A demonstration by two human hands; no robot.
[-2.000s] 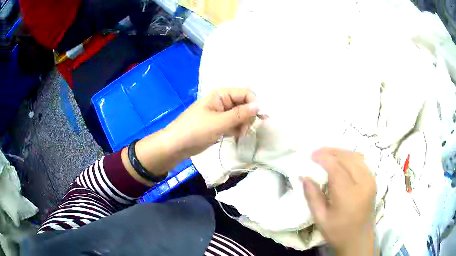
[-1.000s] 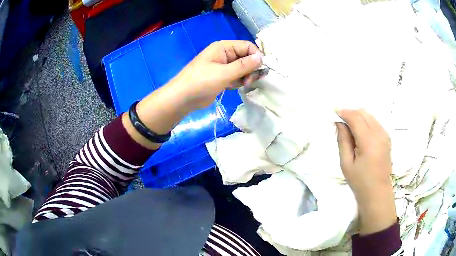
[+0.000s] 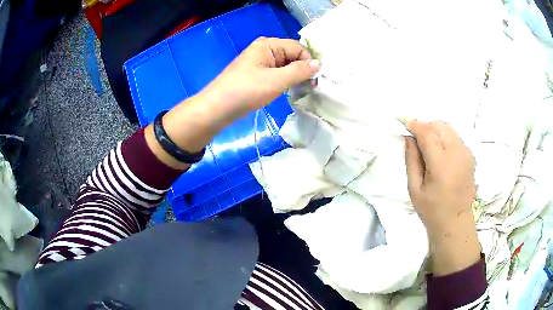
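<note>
The cream-white jacket [image 3: 376, 79], mostly overexposed, spreads over the table and hangs down at my lap. My left hand [image 3: 267, 72] pinches its edge between thumb and fingers at the upper left of the cloth. My right hand [image 3: 441, 172] grips the folded edge further right, thumb below and fingers on top. The edge runs between both hands. A thin white cord [image 3: 258, 142] hangs below my left hand in front of the blue crate. Whether my fingertips hold a small tool is too small to tell.
A blue plastic crate [image 3: 182, 66] stands below at left on the speckled floor [image 3: 112, 115]. Cream cloth [image 3: 17, 221] lies at the far left edge. A dark grey cover [image 3: 145, 266] lies over my lap. A small red thing [image 3: 517, 249] shows among cords and cloth at lower right.
Both hands moved up and apart from their places two seconds ago, and the edge now lies drawn between them. The view shifted right. Over the last second the hands rose slightly.
</note>
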